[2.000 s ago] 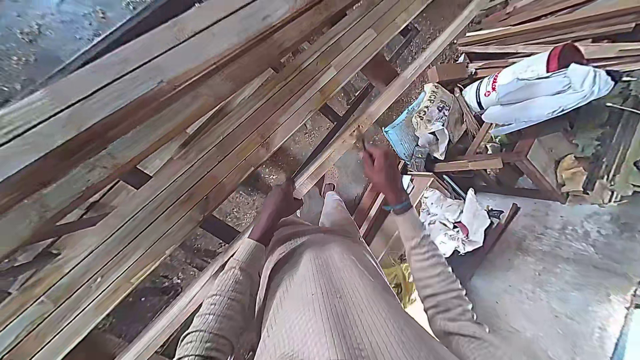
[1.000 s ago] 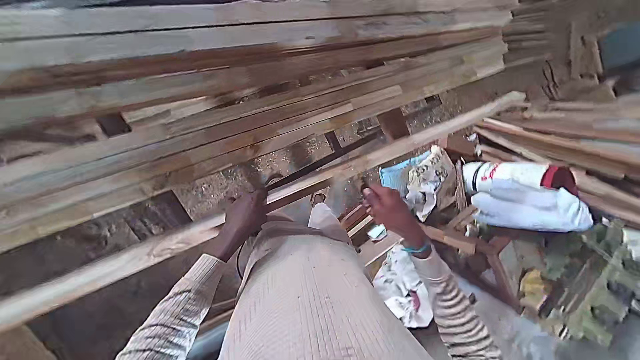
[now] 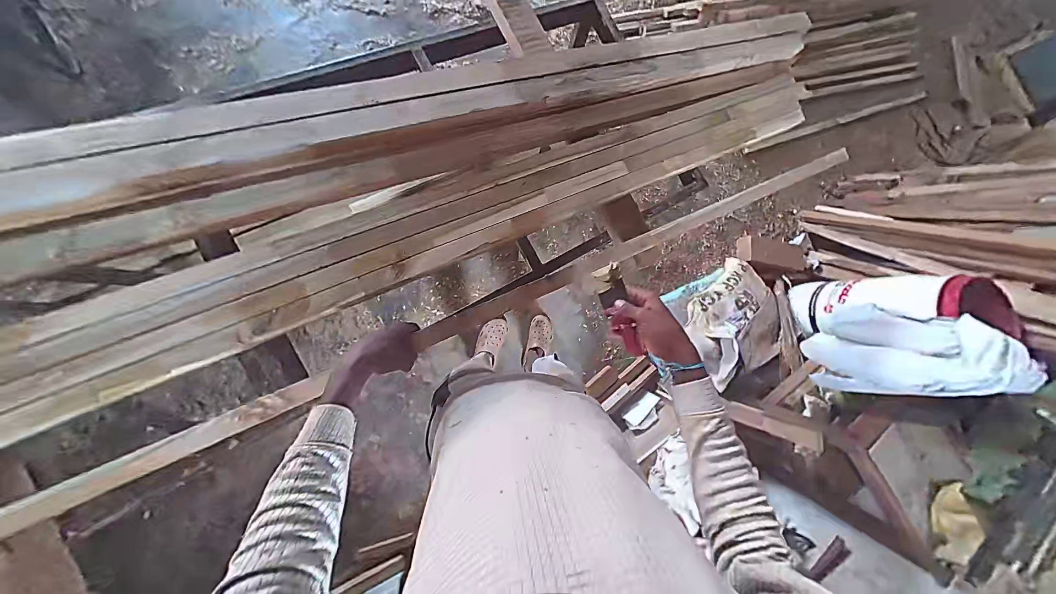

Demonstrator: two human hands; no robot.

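Observation:
My left hand [image 3: 378,359] is closed around a long narrow wooden strip [image 3: 223,421], which runs from the lower left to the upper right in front of my body. My right hand [image 3: 648,326] grips a small tool [image 3: 610,285] with a dark part and a yellowish tip, beside the strip's near edge; its kind cannot be told. Past the strip, several long wooden boards [image 3: 495,223] lie side by side, roughly along the same slant. The far end of the strip reaches free beyond the tool.
On the right are a printed sack [image 3: 730,309], a white bundle with a red end [image 3: 916,334] and a pile of wooden strips [image 3: 949,239]. A wooden frame [image 3: 883,487] stands below them. My feet in perforated clogs [image 3: 491,337] are on the ground beneath the strip.
The right hand now shows a small tool in its fingers beside the strip. The left hand stays on the strip. The view has swung and now takes in more of the far side.

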